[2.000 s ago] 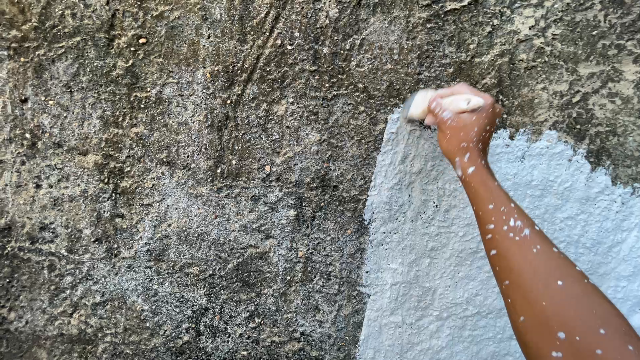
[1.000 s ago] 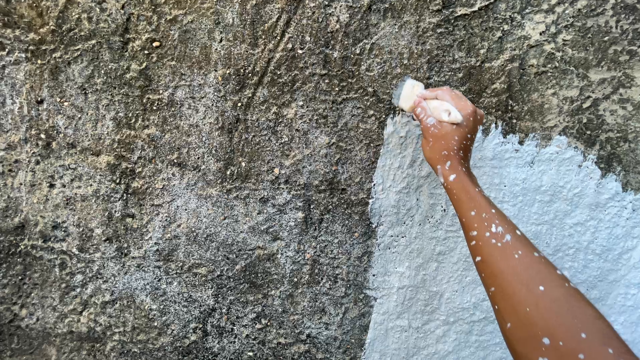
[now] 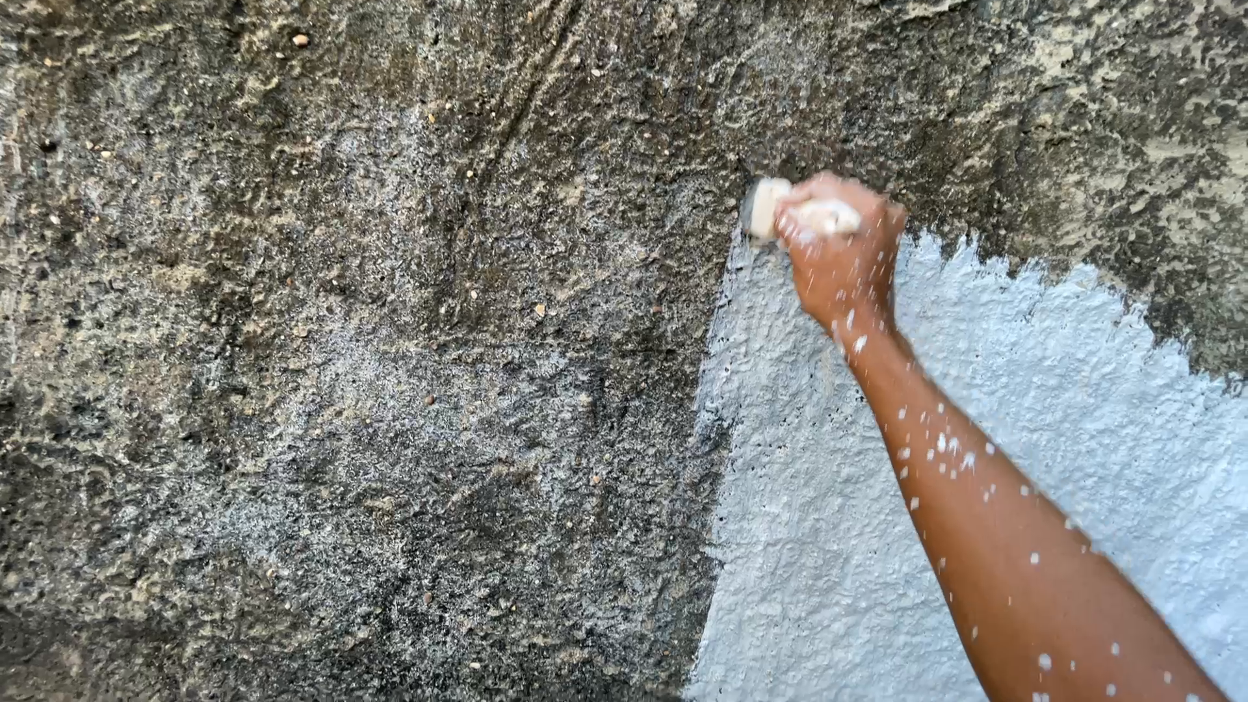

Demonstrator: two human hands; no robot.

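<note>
My right hand (image 3: 843, 244) is closed around the pale handle of a paintbrush (image 3: 768, 210), blurred by motion. The brush head points left, its bristles at the top left corner of the white paint coat (image 3: 799, 468) on a rough wall. White paint specks dot my hand and forearm. The paint spreads down and to the right behind my arm, with a ragged upper edge. My left hand is out of view.
Bare, rough, weathered wall (image 3: 390, 390) in grey and brown fills the left side and runs above the paint. A long diagonal groove (image 3: 531, 93) marks its upper part. Small pebbles show in the surface.
The brush stays in my right hand near the paint's top left corner, shifting slightly in its place and tilt. The view has moved a little.
</note>
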